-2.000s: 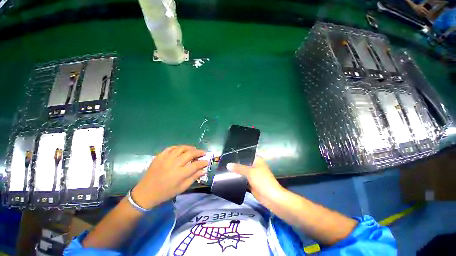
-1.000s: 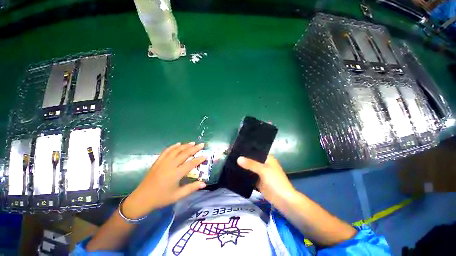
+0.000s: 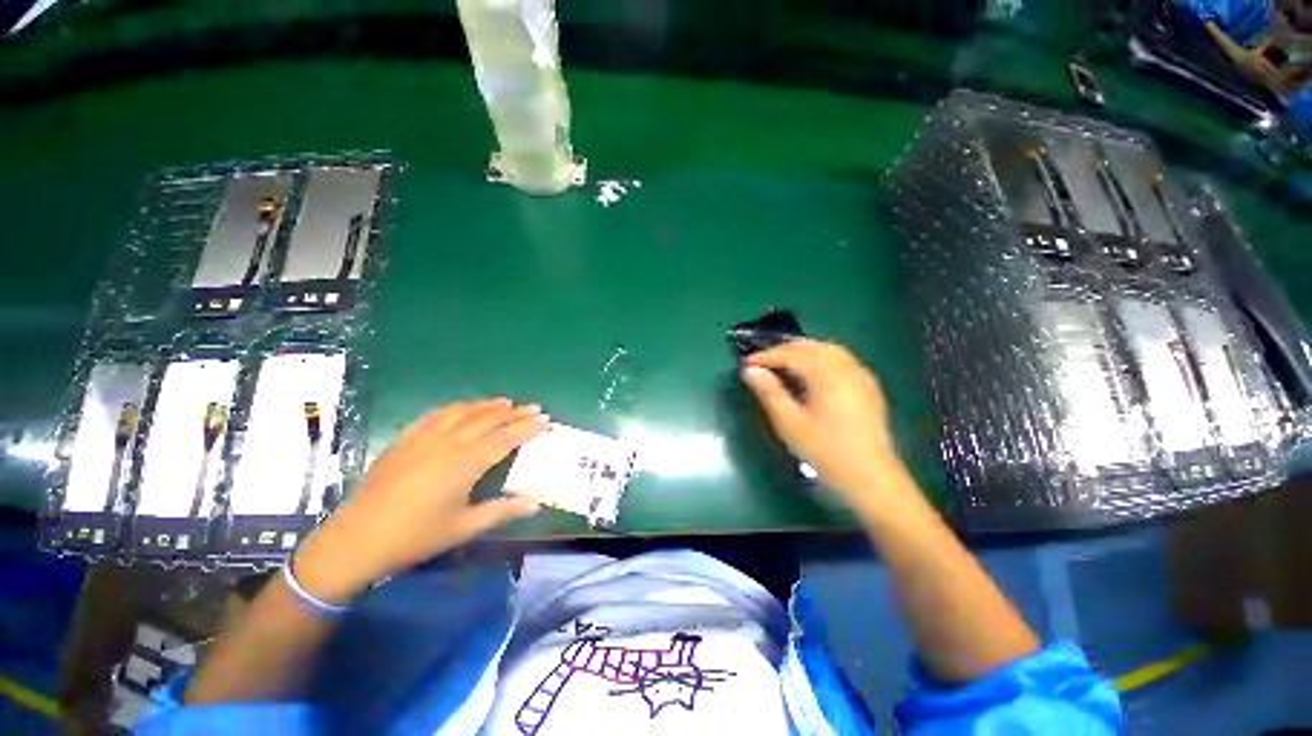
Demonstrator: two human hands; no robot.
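Note:
A white sticker sheet (image 3: pixel 568 472) with small dark marks lies at the bench's near edge. My left hand (image 3: pixel 432 482) rests on its left side, fingertips and thumb holding it. My right hand (image 3: pixel 832 417) is to the right of the sheet, fingers and thumb together at a dark display module (image 3: pixel 767 331). Only the module's dark far end shows clearly; the rest is hidden by the hand or lost in shadow. Whether a small adhesive piece is between the fingertips cannot be told.
A clear blister tray (image 3: pixel 216 342) with several silver-backed modules lies at left. A tall stack of clear trays (image 3: pixel 961 324) stands at right. A wrapped post (image 3: pixel 525 101) rises at the far side, with white scraps (image 3: pixel 616 191) beside it. Another person's hand (image 3: pixel 1266 65) shows at top right.
My right hand has moved right and away from me, and the module's broad black face no longer shows. My left hand stays at the sheet, which is now more exposed. The view has shifted slightly.

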